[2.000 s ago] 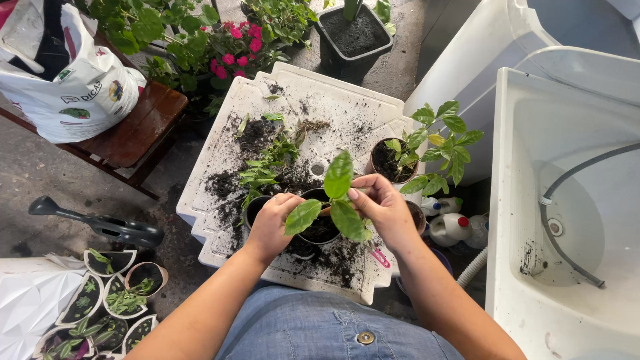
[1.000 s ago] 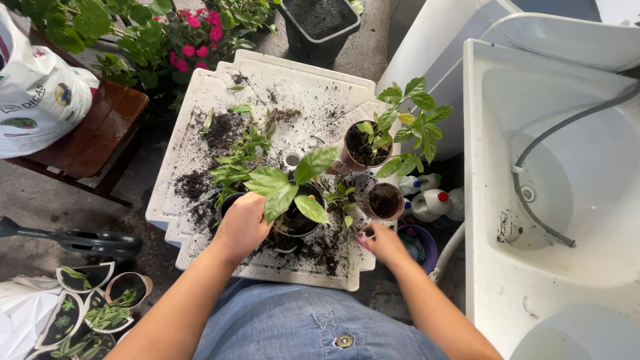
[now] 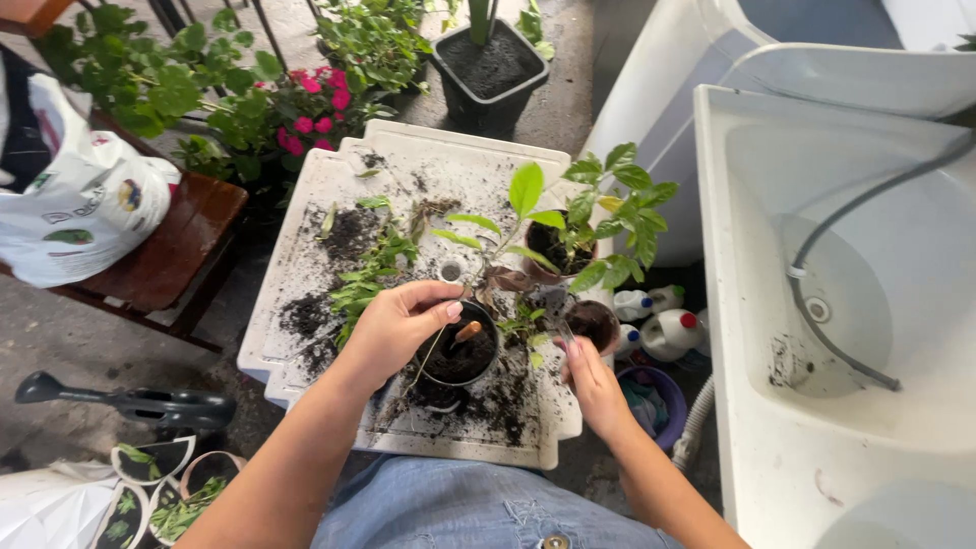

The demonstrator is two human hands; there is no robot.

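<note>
My left hand point(image 3: 404, 320) pinches the thin stem of a green-leaved plant cutting point(image 3: 488, 255), whose bare lower stem and roots hang down left of a dark pot of soil point(image 3: 461, 366). A small tool with a wooden handle point(image 3: 468, 331) stands in that pot. My right hand point(image 3: 591, 377) holds a small, thin, clear or metallic object point(image 3: 566, 332), too small to name, beside a small brown pot point(image 3: 593, 324). Behind stands a brown pot with a leafy plant point(image 3: 637, 206). Loose cuttings point(image 3: 381, 259) and spilled soil lie on the white plastic table point(image 3: 335, 171).
To the right is a white sink point(image 3: 713, 305) with a grey hose point(image 3: 846, 198). Bottles point(image 3: 663, 334) and a purple basin point(image 3: 675, 419) are below. At the left are a wooden chair point(image 3: 191, 236) with a white bag point(image 3: 114, 221), a dark watering can point(image 3: 168, 408) and potted cuttings point(image 3: 152, 461).
The cutting, earlier over the dark pot, is now lifted with its roots showing at the left. My right hand, empty-looking a second ago, now holds a thin object.
</note>
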